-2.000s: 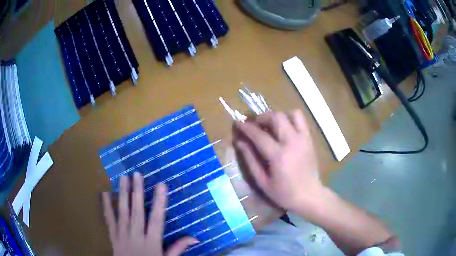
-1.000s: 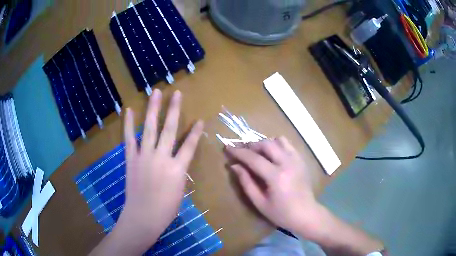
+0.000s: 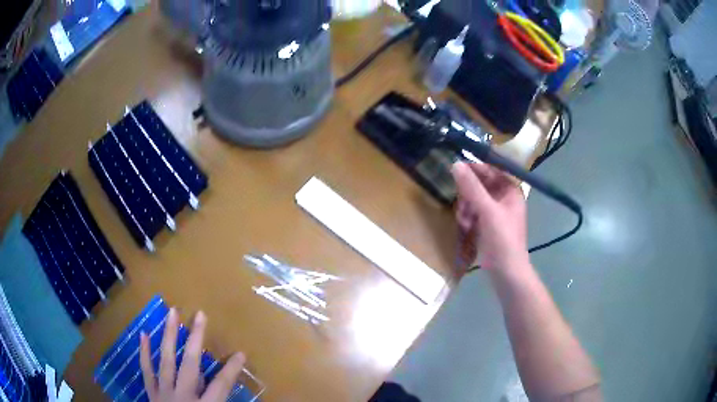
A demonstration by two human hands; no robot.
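The blue solar cell sheet [image 3: 120, 358] with pale lines lies at the lower left, cut off by the picture's bottom edge. My left hand [image 3: 189, 365] rests flat on it with fingers spread. A thin ribbon end sticks out right of that hand. My right hand [image 3: 494, 216] is at the black handle of the soldering iron [image 3: 503, 162], which lies at its rest [image 3: 393, 133]. The fingers are partly curled beside the handle; whether they grip it is unclear. Short silver ribbon pieces [image 3: 291, 286] lie in a loose pile between the hands.
A long white strip [image 3: 369, 239] lies right of the pile. Two dark tabbed cell stacks [image 3: 145, 173] are at the left. A round grey machine [image 3: 267, 102] stands at the back. A black box [image 3: 487, 78], a clear bottle [image 3: 446, 63] and the iron's cord are at the right.
The view has shifted right. My right hand has left the ribbon pile and reached the soldering iron. My left hand has stayed over the blue cell, now lower in view.
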